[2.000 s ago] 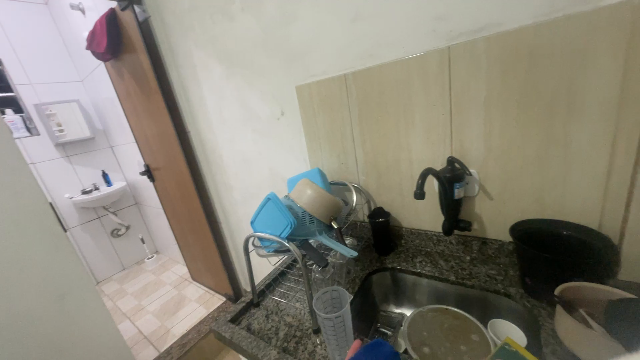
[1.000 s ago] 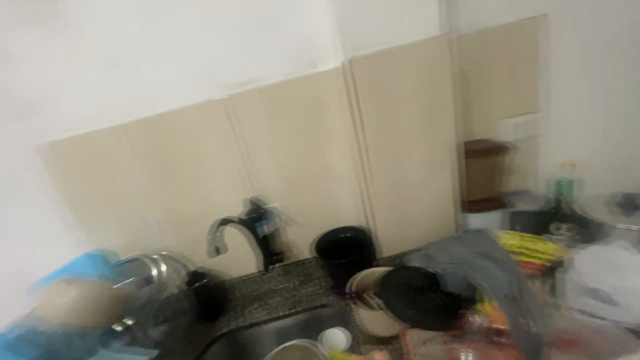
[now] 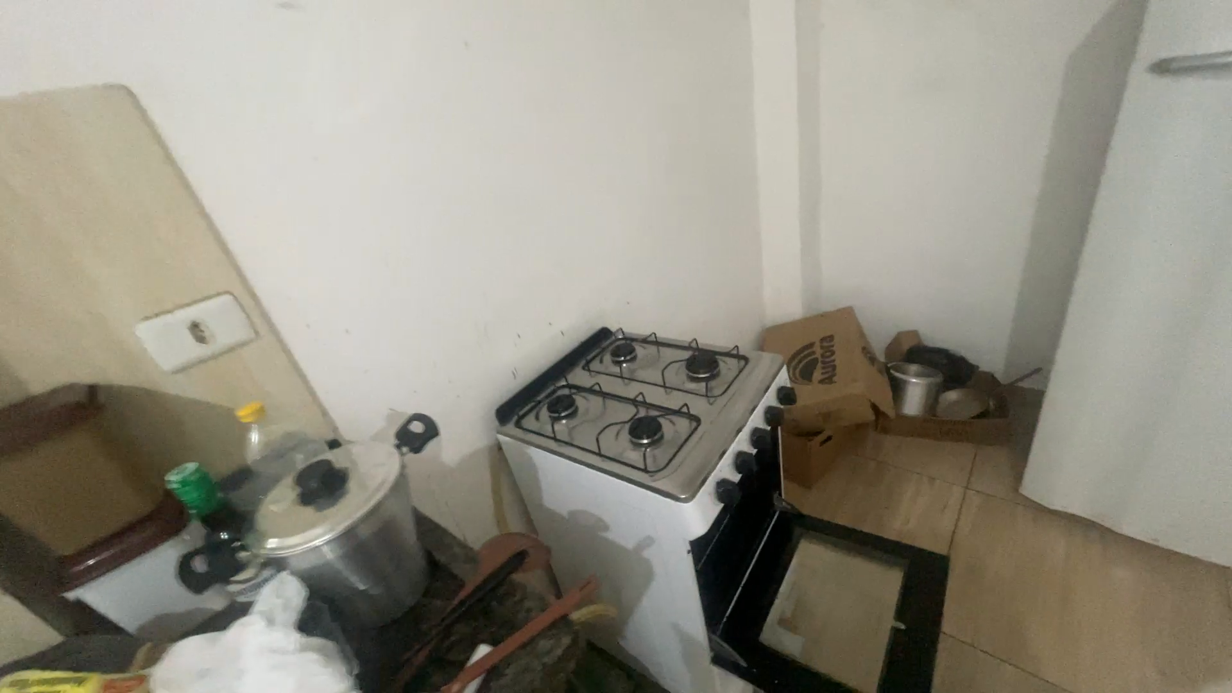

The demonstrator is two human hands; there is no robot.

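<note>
Neither of my hands shows in the head view now. On the stone counter at the lower left stands an aluminium pressure cooker (image 3: 342, 534) with its lid on and black handles. Bottles with a green cap (image 3: 192, 489) and a yellow cap (image 3: 251, 414) are behind and beside it. In front of the cooker lies a white plastic bag (image 3: 252, 650). Reddish-brown utensils (image 3: 525, 635) and a dark one lie to its right. A white four-burner gas stove (image 3: 597, 529) stands beyond the counter, its oven door (image 3: 833, 606) folded down.
Cardboard boxes (image 3: 823, 371) lie on the floor past the stove, one holding a metal pot (image 3: 914, 388). A tall white appliance with a handle (image 3: 1136, 318) stands at the right. Lidded containers (image 3: 87, 481) stand at the far left, below a wall socket (image 3: 197, 332).
The view has swung far right, from the sink and dish rack to the stove. The sink, black tap and dish rack are out of view.
</note>
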